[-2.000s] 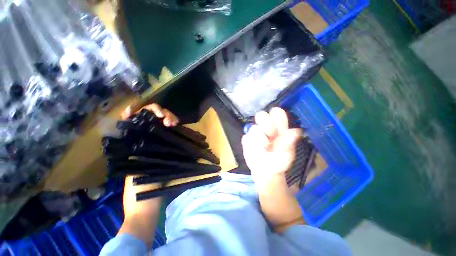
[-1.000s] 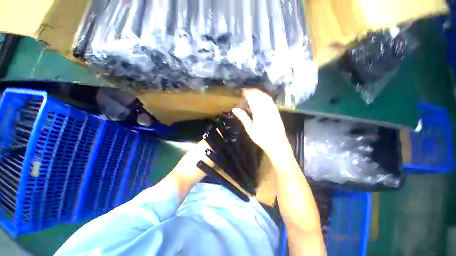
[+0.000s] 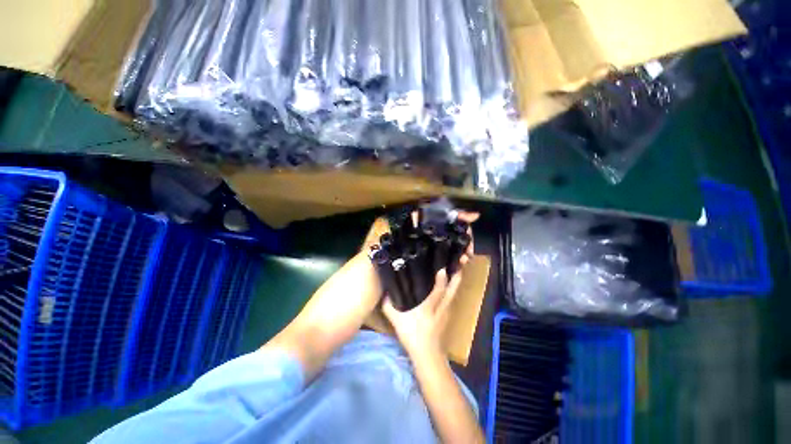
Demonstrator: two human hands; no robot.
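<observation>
A bundle of black tubes [image 3: 415, 273] stands over my lap with its round ends up, held between both hands. My left hand [image 3: 369, 267] is around its left and far side, mostly hidden by the tubes; fingertips show at the far right of the bundle. My right hand [image 3: 425, 319] is on the near right side, fingers spread along the tubes. The cardboard pad [image 3: 473, 303] lies under and right of the bundle. The open carton [image 3: 325, 195] on the bench holds bagged tubes [image 3: 321, 104] in rows under shiny plastic.
A black tray [image 3: 594, 264] with clear bags is at right. Below it is a blue crate [image 3: 598, 381] with black tubes; another blue crate [image 3: 733, 238] is at far right. Several blue crates [image 3: 87, 303] stand at left. A dark clear packet [image 3: 620, 117] lies on the green bench [image 3: 555, 169].
The bundle has been gathered tighter and turned more upright. My right hand has moved from its top end to its near side. The view has shifted slightly.
</observation>
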